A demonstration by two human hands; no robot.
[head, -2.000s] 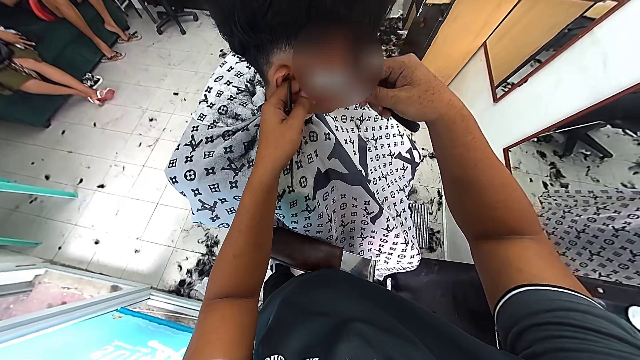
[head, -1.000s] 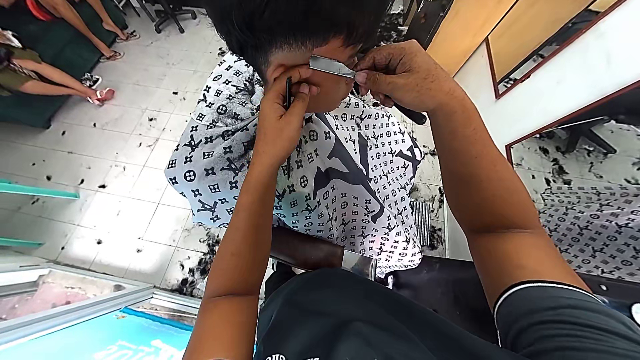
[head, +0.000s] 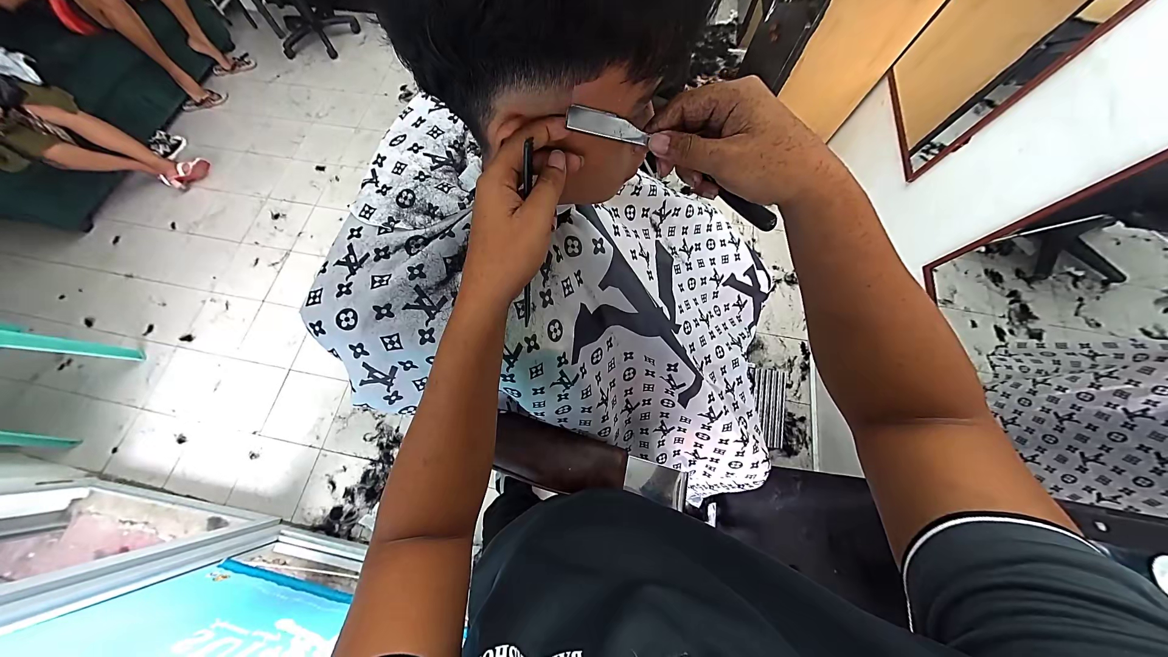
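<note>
A person with dark hair [head: 547, 46] sits in front of me under a black-and-white patterned barber's cape [head: 630, 338]. My right hand [head: 739, 141] holds a straight razor [head: 607, 125], its metal blade end lying across the side of the face in front of the ear and its dark handle sticking out below my hand. My left hand [head: 525, 196] is at the person's ear, fingers against the ear and cheek, with a thin black comb [head: 527, 169] held between thumb and fingers. The razor's edge against the skin is too small to make out.
The chair's dark armrest [head: 557, 453] is between me and the cape. Cut hair [head: 365, 493] lies on the tiled floor [head: 228, 365]. Framed mirrors [head: 1058, 274] line the right wall. People's legs [head: 100, 151] show on a green couch [head: 68, 182] at the upper left.
My right hand has brought the razor blade into view across the side of the face; two seconds ago the blade could not be made out. My left hand has stayed by the ear.
</note>
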